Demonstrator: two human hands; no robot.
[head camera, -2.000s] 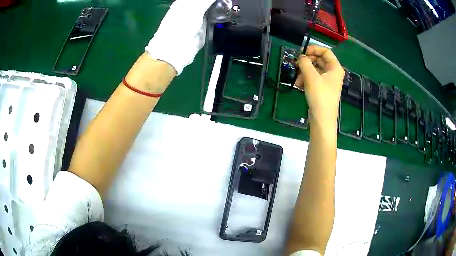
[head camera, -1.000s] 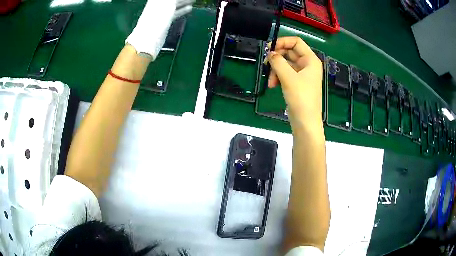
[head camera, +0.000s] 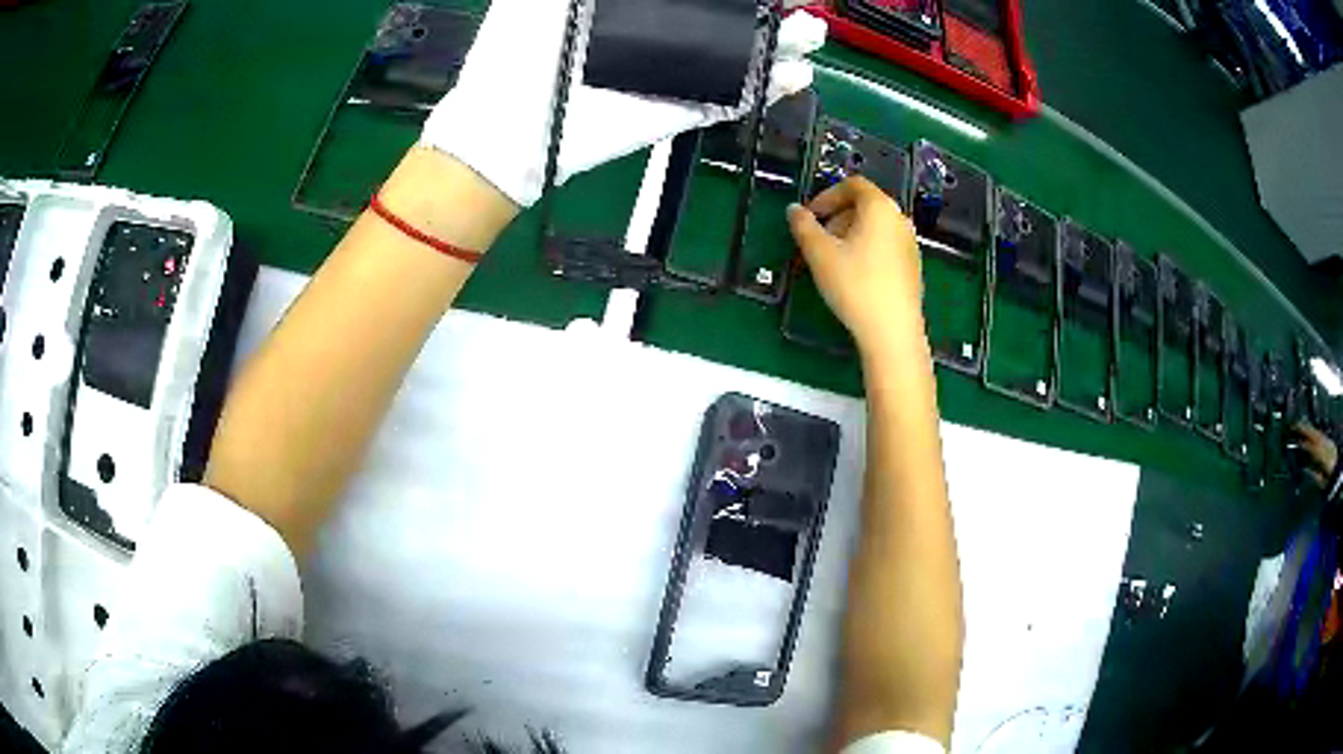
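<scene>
My left hand (head camera: 538, 111), in a white glove, holds up a phone middle frame (head camera: 670, 59) at the top centre; a matte black rectangle covers its upper part. My bare right hand (head camera: 869, 258) is over the row of frames, thumb and forefinger together; whether they hold a small part I cannot tell. Another phone middle frame (head camera: 748, 545), with shiny wrinkled film at its upper end, lies on the white work sheet (head camera: 486, 516).
More frames (head camera: 1019, 295) line the green surface to the right. The white tray (head camera: 206, 243) at left holds one frame. A red tray (head camera: 1021, 59) is at the far side, a white strip (head camera: 645, 206) below the held frame. Another person's hand (head camera: 1315, 449) shows at the right edge.
My left hand has come back right, now holding up a frame. My right hand has moved slightly down. A frame now shows in the white tray; another person's hand has appeared at right.
</scene>
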